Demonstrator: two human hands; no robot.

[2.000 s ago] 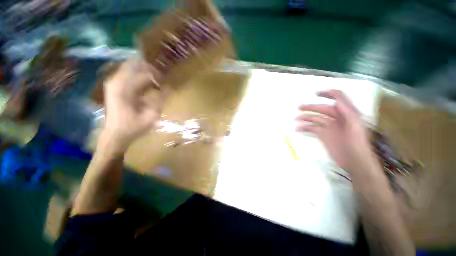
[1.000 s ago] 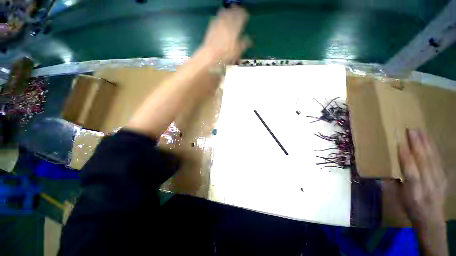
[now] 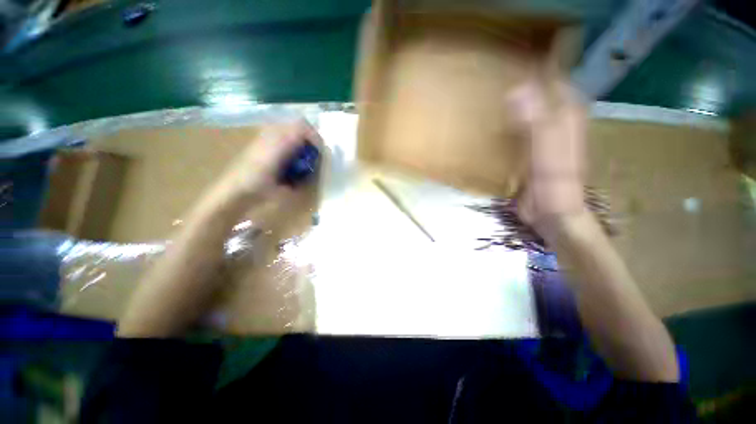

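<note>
My left hand (image 3: 269,157) is closed around a shiny dark blue round housing (image 3: 300,163) above the cardboard, left of the white board (image 3: 423,290). My right hand (image 3: 551,153), blurred, grips the right side of an open brown carton (image 3: 452,103), raised and tilted over the board's far part. The carton's inside faces me and shows no contents. A thin dark strip (image 3: 404,209) lies slantwise on the board. A tangled heap of wired components (image 3: 506,224) lies at the board's right edge, partly hidden by my right hand and wrist.
Brown cardboard (image 3: 195,149) under glossy film covers the bench on both sides. A small open carton (image 3: 85,195) stands at the left. The green conveyor (image 3: 290,58) runs beyond the bench, with a dark item (image 3: 138,12) on it. A grey bar crosses at the upper right.
My left hand has come back from the belt with the dark housing. My right hand has lifted the carton from the right of the board up and leftward. The view has shifted.
</note>
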